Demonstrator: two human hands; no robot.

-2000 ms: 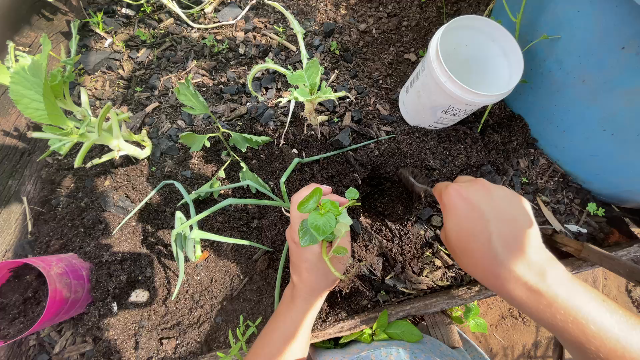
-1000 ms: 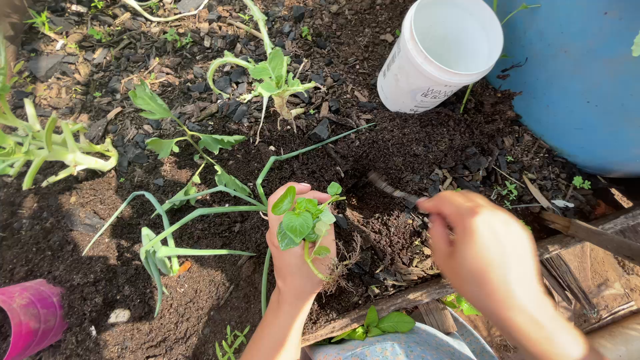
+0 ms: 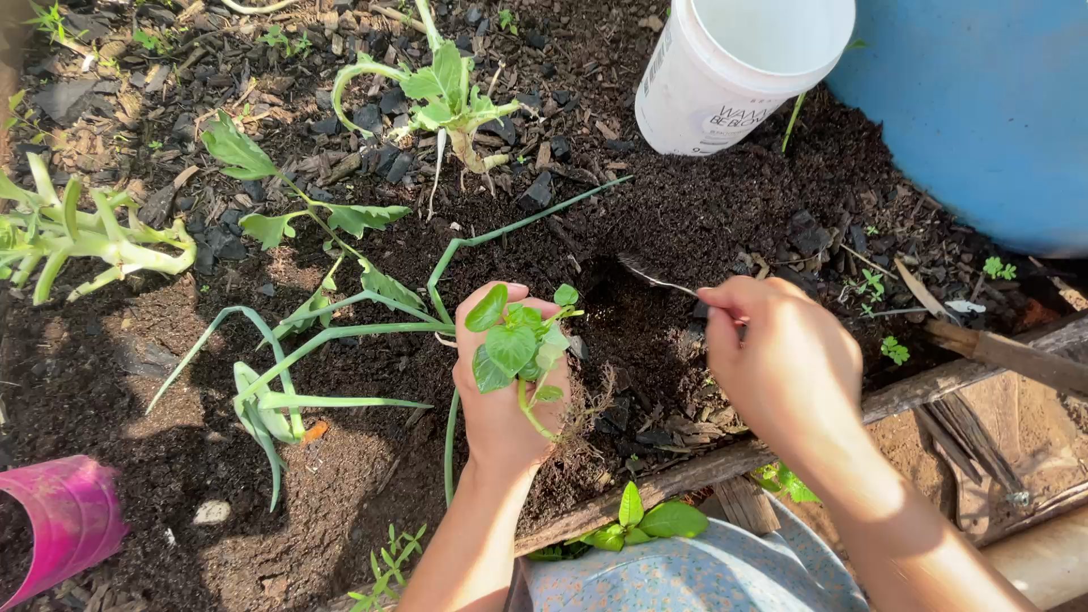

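Observation:
My left hand (image 3: 501, 399) holds a small leafy seedling (image 3: 512, 344), its thin roots hanging at the right of the palm above the dark soil (image 3: 544, 280). Green onion leaves (image 3: 365, 331) spread leftward from behind that hand. Closed around a thin metal handle, my right hand (image 3: 786, 357) is to the right of the seedling. The tool, which looks like a spoon or fork (image 3: 659, 279), has its far end down at a shaded hollow in the soil; soil or blur hides its exact shape.
A white plastic tub (image 3: 705, 93) stands at the top beside a large blue container (image 3: 977, 119). A pink pot (image 3: 72, 518) lies lower left. A wooden bed edge (image 3: 646, 497) runs along the front; a wooden handle (image 3: 1011, 353) crosses it at right. Cut-back plants (image 3: 459, 127) stand behind.
The tool in my right hand has moved left and its far end is now at the hollow. My left hand still holds the seedling. The view has shifted somewhat.

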